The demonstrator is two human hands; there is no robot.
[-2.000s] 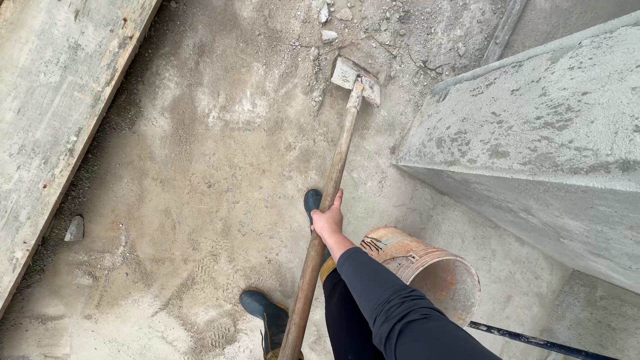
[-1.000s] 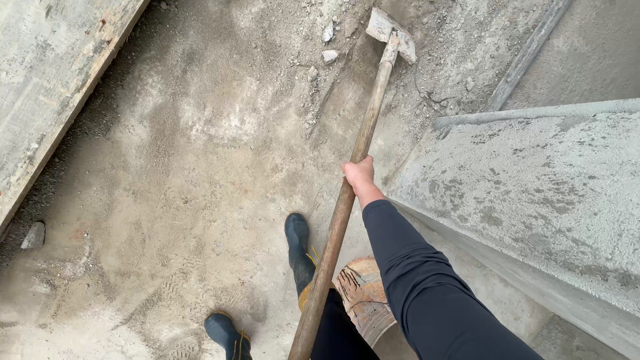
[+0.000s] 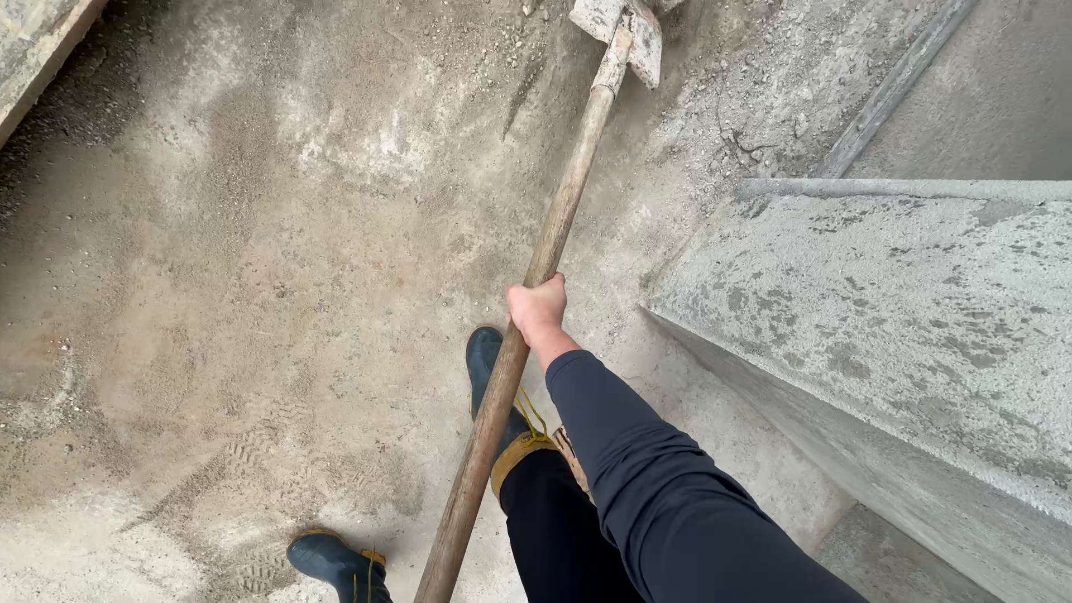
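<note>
My right hand (image 3: 538, 308) is closed around the middle of a long wooden handle (image 3: 569, 188), its dark sleeve reaching in from the lower right. At the top of the view the handle ends in a shovel or hoe with a worn, whitish blade (image 3: 643, 42), which lies at the gritty concrete floor (image 3: 352, 276). The handle's lower end runs out of the bottom edge. My left hand is not in view.
To the right stands a rough grey concrete block or wall (image 3: 871, 310). A timber strip (image 3: 896, 84) lies beyond it amid rubble. A board's edge (image 3: 42, 63) shows at upper left. My rubber boots (image 3: 331, 561) are below; a bucket (image 3: 572, 461) is mostly hidden behind my arm.
Two seconds ago the blade was lower in the view, near small stones, and the bucket showed openly; now my arm covers most of it. The view has also shifted. My right hand keeps its hold.
</note>
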